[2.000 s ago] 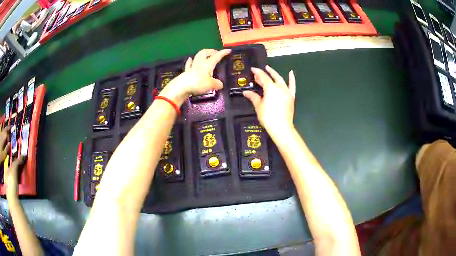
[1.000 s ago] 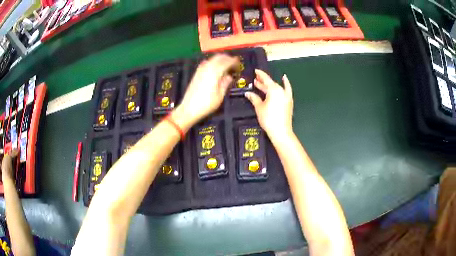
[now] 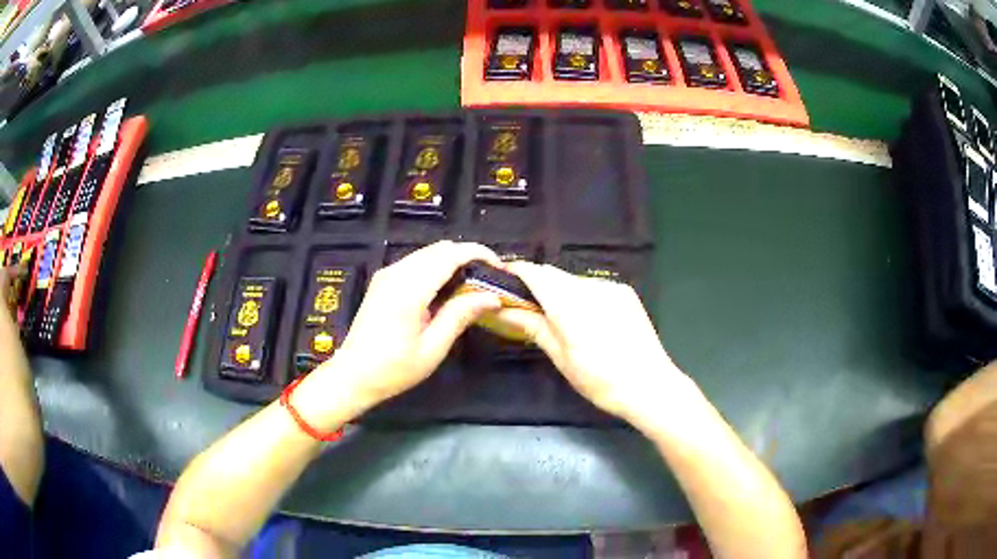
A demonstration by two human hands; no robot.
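Note:
Both my hands hold one flip phone (image 3: 497, 286) edge-on above the front row of the black foam tray (image 3: 437, 406). Its gold-yellow side faces me. My left hand (image 3: 407, 317) grips its left end, and my right hand (image 3: 596, 328) grips its right end. Four closed phones lie in the back row, one of them here (image 3: 504, 158); the back right pocket is empty. Two closed phones show at the front left, one of them here (image 3: 249, 328). My hands partly hide the rest of the front row.
A red pen (image 3: 196, 314) lies left of the foam tray. An orange-red tray with phones (image 3: 634, 100) is at the back. Another red tray of phones (image 3: 104, 235) is at the left, and a black tray (image 3: 946, 235) at the right. Other people's arms show at both sides.
My hands have come from the back right pocket to the front middle and now hold a phone. That pocket has become empty. The view has shifted.

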